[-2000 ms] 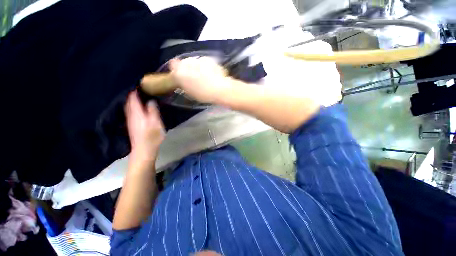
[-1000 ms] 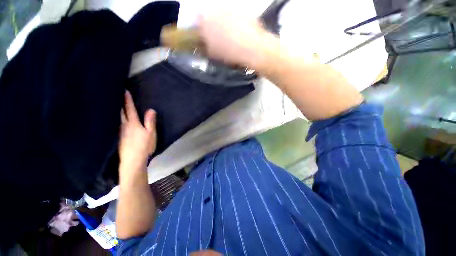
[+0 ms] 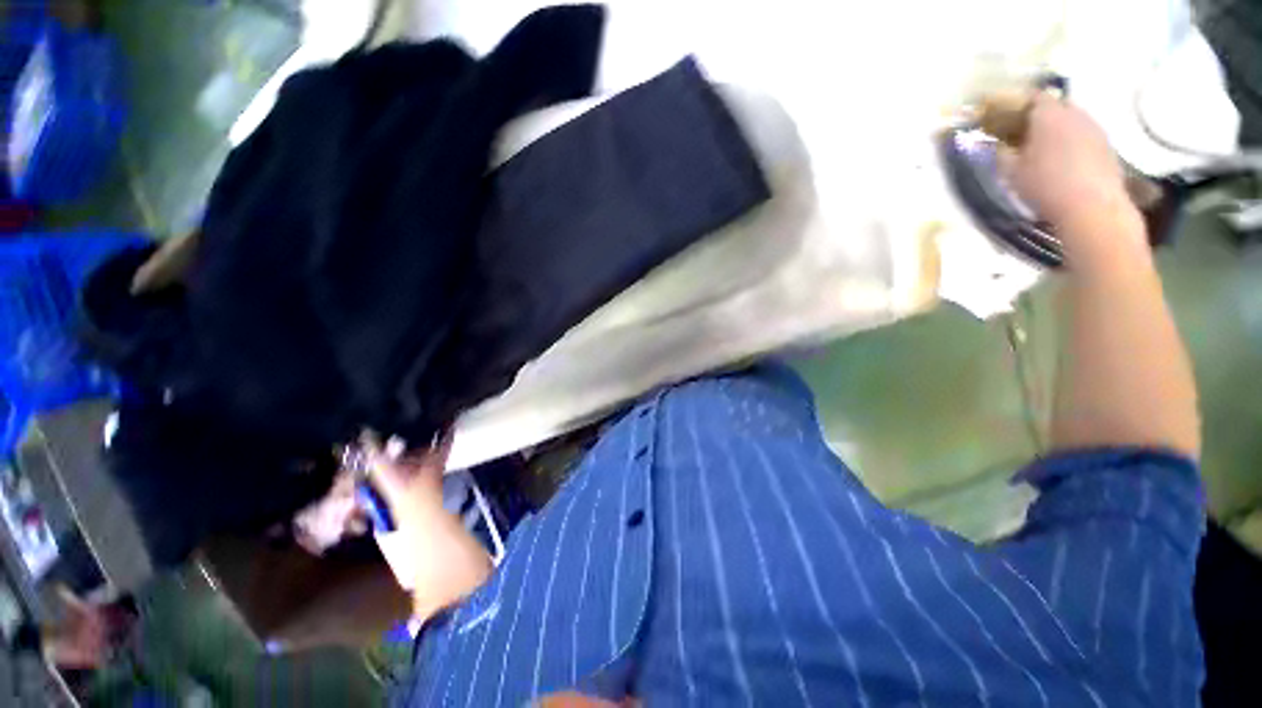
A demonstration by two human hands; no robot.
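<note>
A black garment (image 3: 346, 235) lies over the left part of the white ironing table (image 3: 886, 83). Its sleeve (image 3: 623, 194) lies flat on a narrow off-white padded board (image 3: 706, 297), with the cuff end pointing right. My right hand (image 3: 1073, 159) is closed round the tan handle of the steam iron (image 3: 1003, 201), at the table's right end. My left hand (image 3: 401, 484) is at the garment's lower edge near the table's front; its fingers are blurred and partly hidden, so its hold is unclear.
Blue plastic crates (image 3: 62, 304) stand on the green floor at the left. A brown box (image 3: 318, 595) is below the table's left end, with a pink cloth (image 3: 332, 519) beside my left hand. A cord hangs beyond the table's front right corner.
My right hand has carried the iron off the sleeve to the right. My left hand has moved from the sleeve down to the garment's lower edge. The view has shifted, showing the blue crates.
</note>
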